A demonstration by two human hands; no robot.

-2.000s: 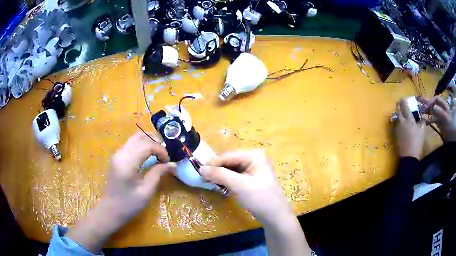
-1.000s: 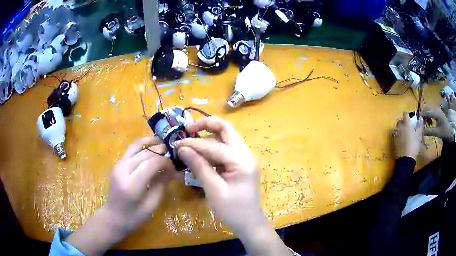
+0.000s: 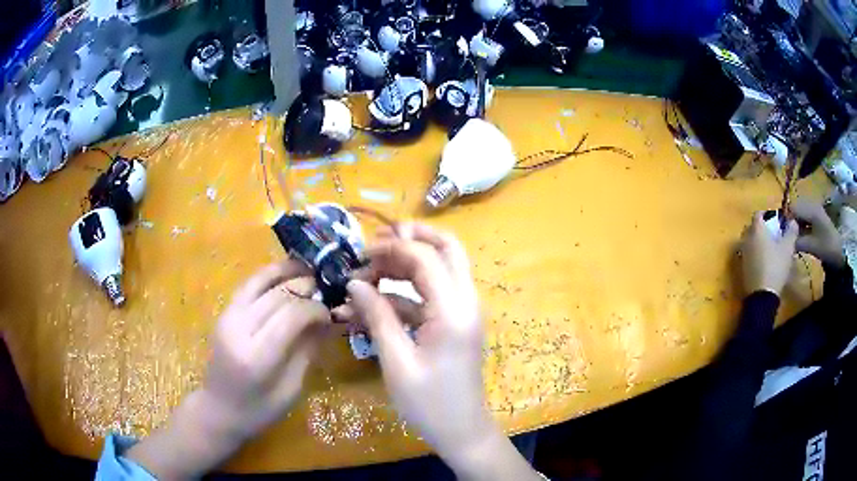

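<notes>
A black camera head (image 3: 324, 246) with white parts and thin trailing wires is held between my hands over the bench, blurred by motion. My left hand (image 3: 272, 329) has its fingertips at the lower left of the head. My right hand (image 3: 418, 310) has thumb and fingers closed on its lower right side. A white bulb housing (image 3: 365, 344) shows partly beneath the head, mostly hidden by my hands. Whether the head and this housing are joined cannot be told.
On the orange bench (image 3: 583, 254), a white bulb housing (image 3: 477, 158) with wires lies beyond my hands and a joined camera unit (image 3: 99, 246) at left. Camera heads (image 3: 318, 124) crowd the back. Pale shells (image 3: 89, 103) are back left. Another person's hands (image 3: 769, 256) work at right.
My right hand has moved from the wires by the housing up onto the camera head. The head has turned, so its round lens face no longer shows. The view has shifted slightly.
</notes>
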